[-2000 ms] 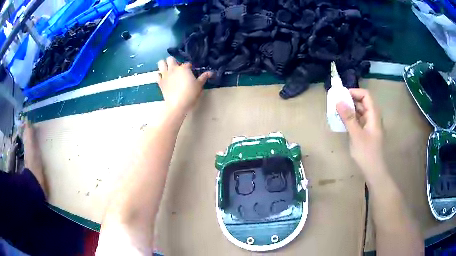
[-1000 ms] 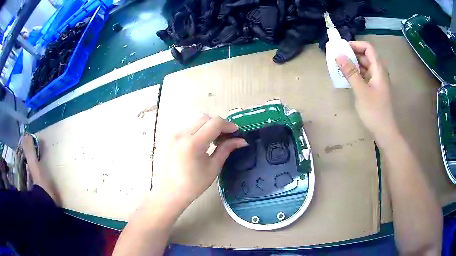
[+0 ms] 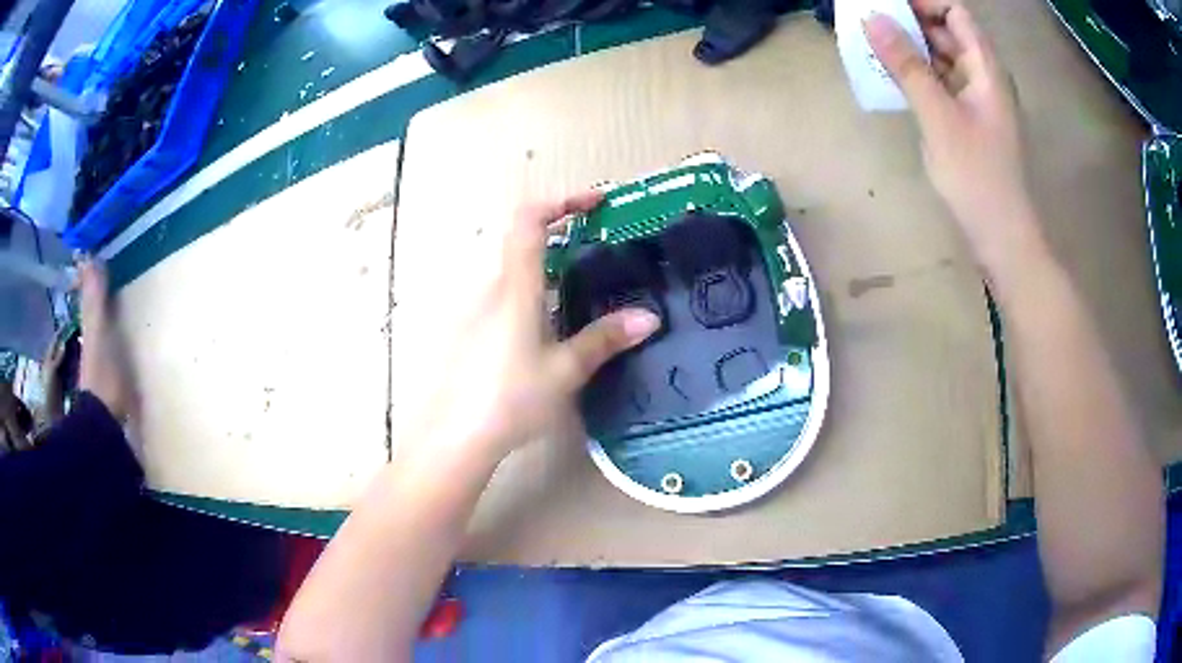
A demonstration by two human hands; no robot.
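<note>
A green car body [image 3: 700, 440] with a white rim stands on the cardboard [image 3: 894, 389] in front of me. Two black seats stand side by side in its dark cabin, the left seat [image 3: 614, 275] and the right seat [image 3: 706, 246]. My left hand [image 3: 519, 343] is at the body's left side. Its thumb lies on the left seat and its fingers reach round the outside of the shell. My right hand [image 3: 966, 110] holds a white glue bottle [image 3: 871, 62] at the upper right; its nozzle is cut off by the top edge.
A black seat pile [image 3: 622, 16] lies at the far side, cut off by the top edge. A blue bin [image 3: 195, 117] of black parts stands at the upper left. Other green bodies [image 3: 1163, 246] are at the right edge. Another person's hand [image 3: 101, 343] and dark sleeve are at the left.
My left hand has gone from the pile to the car body, where a left seat now stands in the cabin. The view has tilted down, and the bottle and body sit higher.
</note>
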